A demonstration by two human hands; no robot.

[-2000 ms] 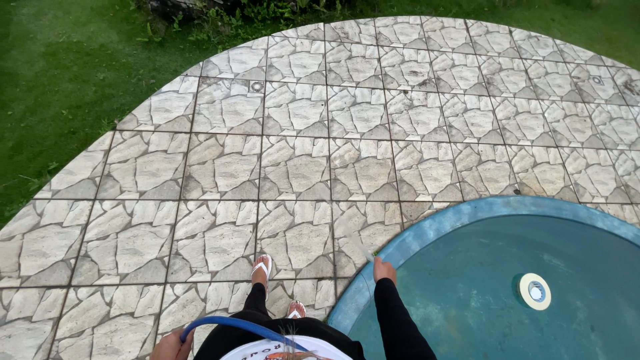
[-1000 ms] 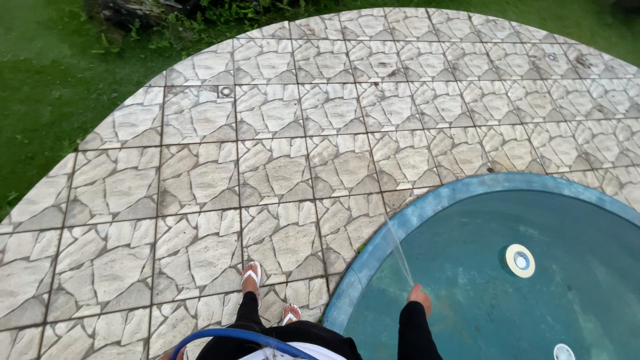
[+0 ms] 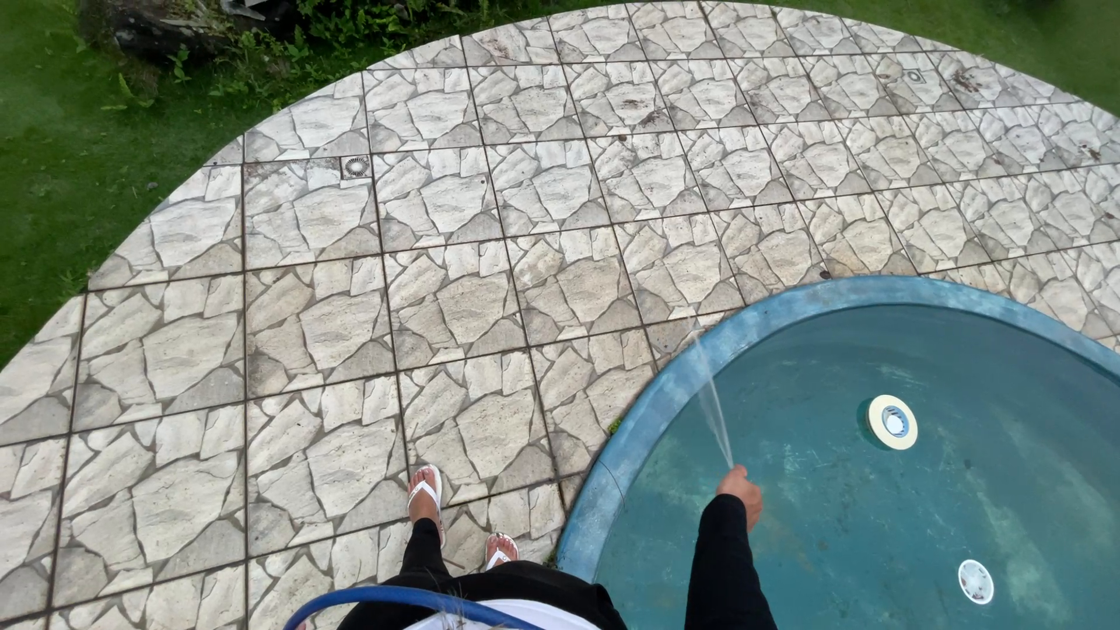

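Observation:
My right hand (image 3: 742,495) reaches out over the blue pool, its fingers closed at the point where a thin spray of water (image 3: 714,404) comes out. The spray runs up and left across the pool's rim to the tiles. What the hand grips is hidden by the fingers, though it looks like a hose end. A blue hose (image 3: 385,596) crosses in front of my body at the bottom. Only a sliver of my left hand (image 3: 302,625) shows at the bottom edge, by the hose; its fingers are hidden.
The curved blue pool rim (image 3: 612,477) borders stone-patterned tiles (image 3: 464,297). Inside the pool are a round cream fitting (image 3: 892,422) and a white round fitting (image 3: 976,582). My feet in white flip-flops (image 3: 426,490) stand on the tiles. A small drain grate (image 3: 355,167), grass (image 3: 105,192) and plants lie beyond.
My right arm has moved out from beside the rim to over the pool. The spray shows more clearly than at first. My left hand has dropped mostly out of view.

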